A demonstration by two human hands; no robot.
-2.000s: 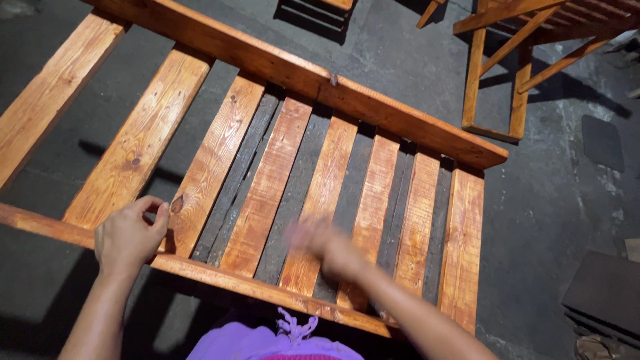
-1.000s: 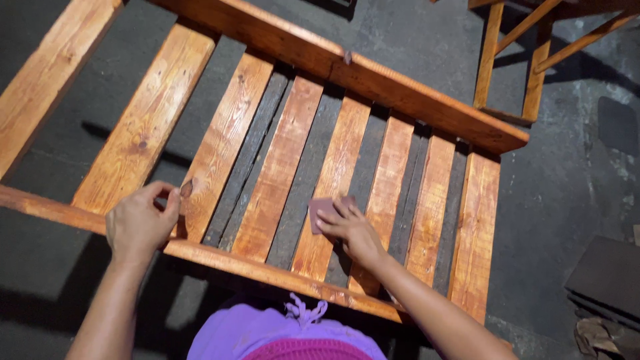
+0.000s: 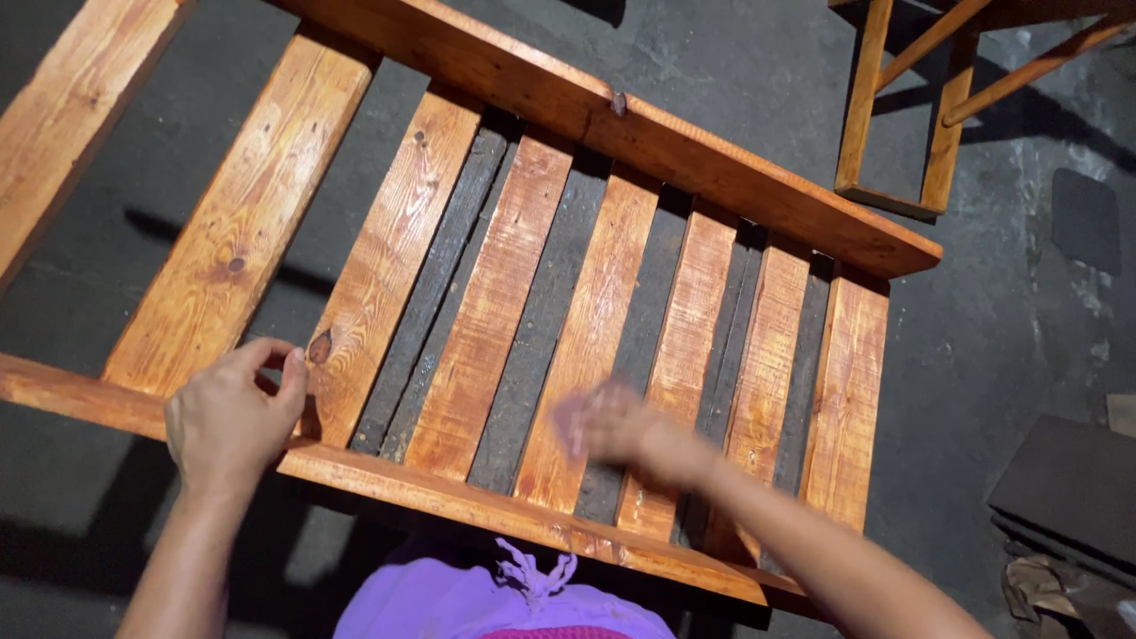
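Observation:
A stained wooden slatted frame (image 3: 524, 484) lies in front of me, its slats running between a near rail and a taller far rail. My right hand (image 3: 635, 430), blurred, is over a middle slat (image 3: 586, 328) and holds a small reddish-brown piece of sandpaper (image 3: 572, 422) against or just above it. My left hand (image 3: 238, 410) is at the near rail on the left, beside a slat with a dark knot (image 3: 320, 346). Its thumb and index fingertip meet; whether anything is pinched between them cannot be seen.
Dark boards (image 3: 444, 266) lie beneath the slats. At the upper right stands a wooden piece of furniture with crossed legs (image 3: 856, 106). A dark flat-topped object (image 3: 1069, 475) and crumpled brown material (image 3: 1038, 590) are at the right edge, on the grey floor (image 3: 958, 355).
Two seconds ago my right hand was a blur over the slats; one second ago it pressed the sandpaper on a middle slat, and it is blurred again now. My left hand stays by the near rail.

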